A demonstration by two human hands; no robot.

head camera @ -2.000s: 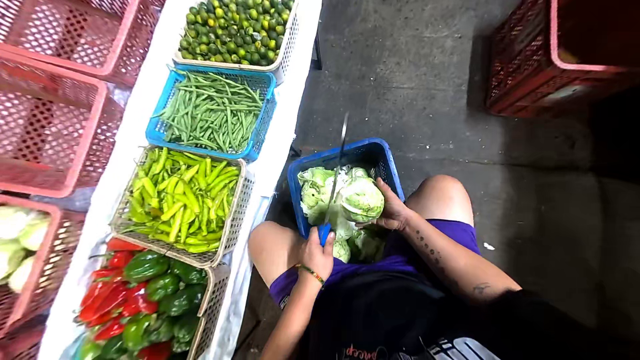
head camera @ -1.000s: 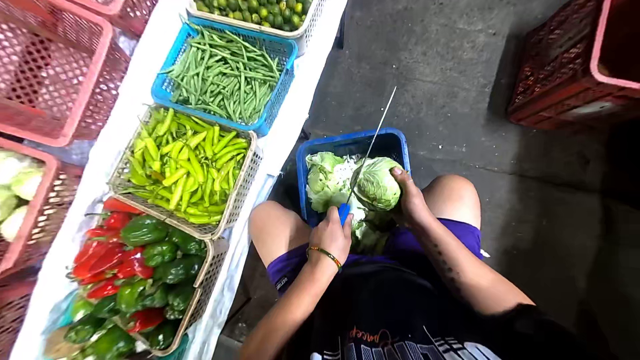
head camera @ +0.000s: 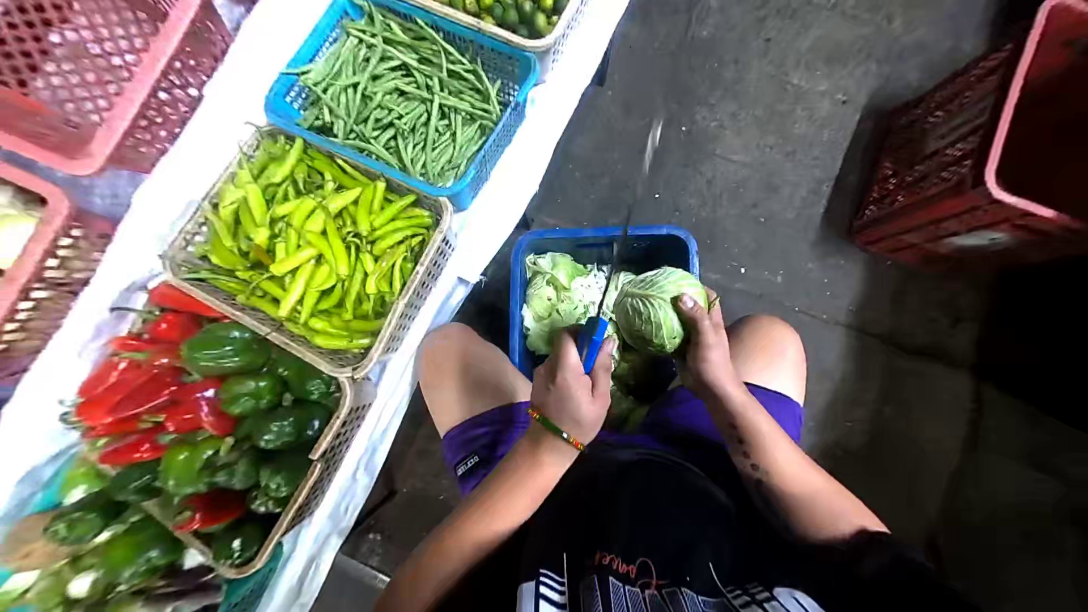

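Note:
My left hand (head camera: 571, 387) is closed around the blue handle of a long knife (head camera: 592, 338), whose thin blade points up and away and blurs toward its tip. In my right hand (head camera: 705, 344) is a pale green cabbage head (head camera: 653, 309), gripped from its right side, just right of the blade. Both are over a blue plastic crate (head camera: 690, 248) between my knees. Loose cabbage leaves (head camera: 557, 297) fill the crate's left part. What lies lower in the crate is dark and partly hidden by my hands.
On the left, a white-covered table (head camera: 501, 229) bears a blue basket of green beans (head camera: 408, 98), a basket of green chili peppers (head camera: 314, 246) and a basket of red and green peppers (head camera: 212, 408). Pink crates (head camera: 110, 144) are beyond. A red crate (head camera: 943, 161) stands on the floor at right.
The knife has swung from beside the cabbage to out past it and back, still in my left hand. The cabbage stays in my right hand, its outer side now smoother than two seconds ago.

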